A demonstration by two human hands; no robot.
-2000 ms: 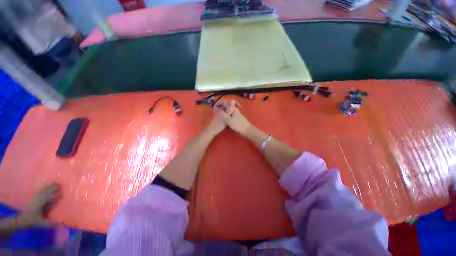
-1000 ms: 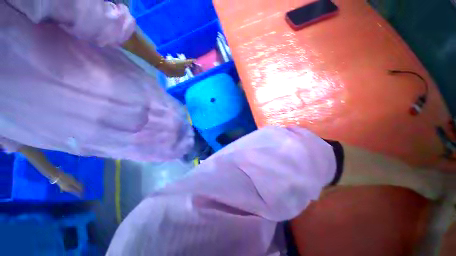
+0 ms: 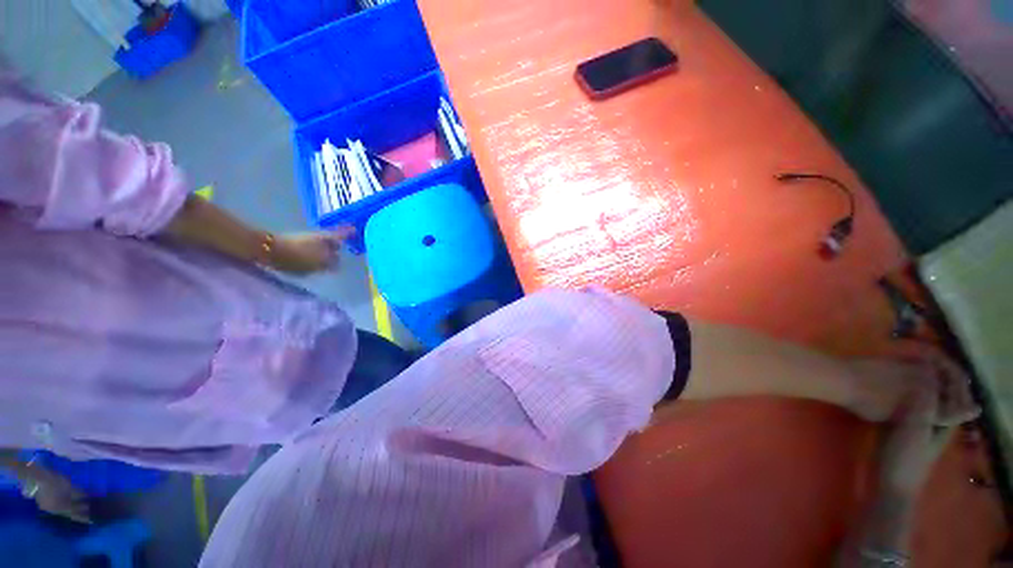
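My left hand [image 3: 889,386] and my right hand [image 3: 942,391] are together at the right of the view, over the orange-red bench [image 3: 733,466] beside the yellow board [image 3: 978,288]. Both are blurred and overlap, so the fingers do not show clearly; no object is visible in them. A dark band circles my left forearm. Black leads with connectors [image 3: 905,311] lie just beyond my hands. A short black cable [image 3: 835,235] with a red-and-silver end lies apart from them. A black-faced smartphone [image 3: 628,69] lies flat farther along the bench.
A person in a pink smock [image 3: 144,333] stands at the left, one arm extended near a blue stool [image 3: 428,239]. Blue bins [image 3: 322,94] beside the bench hold pale flat parts and a pink-red item. A dark green conveyor [image 3: 878,144] runs along the bench's far side.
The view has swung left from the bench to the neighbour and bins. Since the middle frame, the neighbour's hand has moved out of the bin. My hands remain together.
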